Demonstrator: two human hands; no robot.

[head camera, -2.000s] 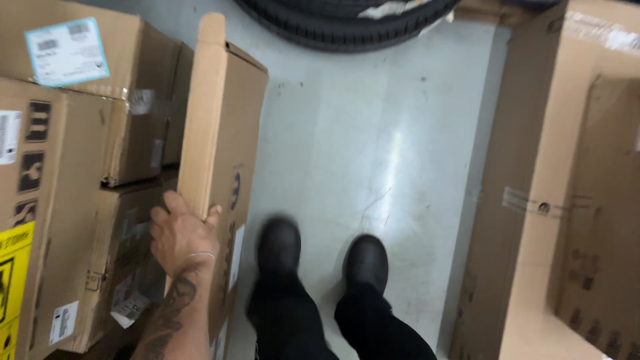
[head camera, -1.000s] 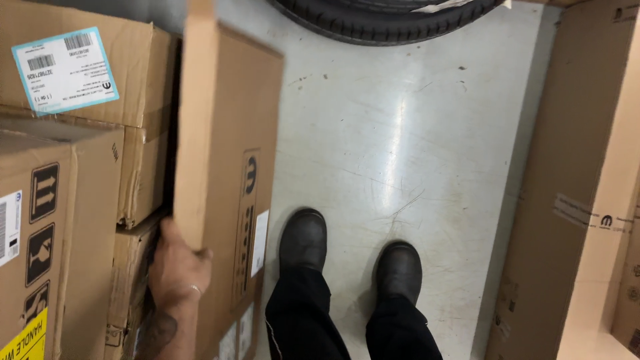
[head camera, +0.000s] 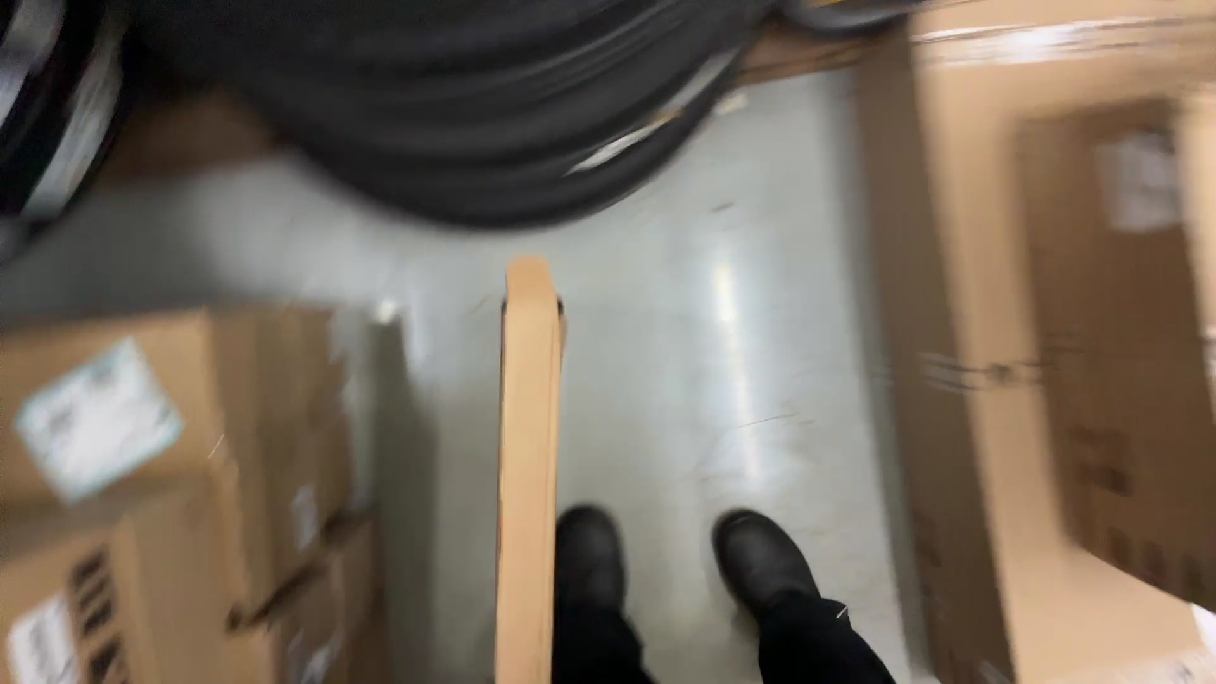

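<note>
A flat cardboard box [head camera: 528, 456] stands on edge beside my left shoe, its narrow side facing up and its lower part running out of the bottom of the view. No hand shows on the part of the box in sight. Both my left hand and my right hand are out of view, so what they touch is hidden. The picture is blurred.
Stacked cardboard boxes [head camera: 271, 427] with labels stand at the left. Black tires [head camera: 494, 142] lie across the top. A large cardboard box [head camera: 936, 380] lines the right side. My black shoes [head camera: 760, 560] are on the smooth grey floor [head camera: 646, 380].
The flat box has moved right, away from the stacked boxes, and now shows mostly its narrow edge. My left hand, on the box before, has left the view. The view takes in more of the tires.
</note>
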